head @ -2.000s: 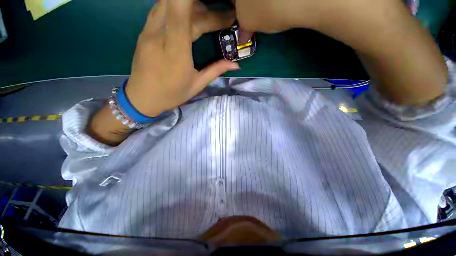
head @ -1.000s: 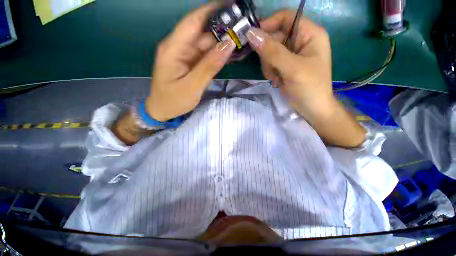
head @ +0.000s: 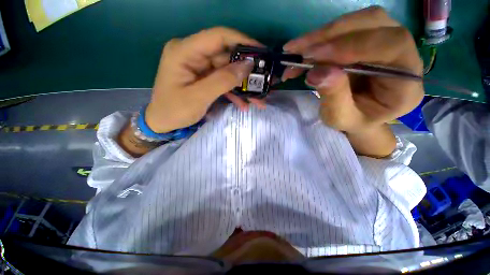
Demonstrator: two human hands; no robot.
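Note:
The watch housing [head: 256, 82], a black rounded square with a shiny rim, pale parts and a yellow strip inside, is held over the green mat [head: 118, 48]. My left hand [head: 196, 75] grips it from the left, thumb over its inner face. My right hand [head: 360, 70] holds tweezers [head: 370, 70] lying roughly level, their dark end at the housing's right side. A small dark piece lies by my right fingertips at the housing's upper right edge; whether it is attached cannot be told.
The glue syringe [head: 436, 19] with red-pink fluid stands on the mat at the upper right, a thin cable below it. Yellow-edged paper sheets [head: 53, 11] lie at the upper left. A grey-white sleeve [head: 462, 134] of another person is at the right edge.
My right hand has turned and moved right, and the tweezers now lie level, pointing at the housing. My left hand has lowered and straightened the housing.

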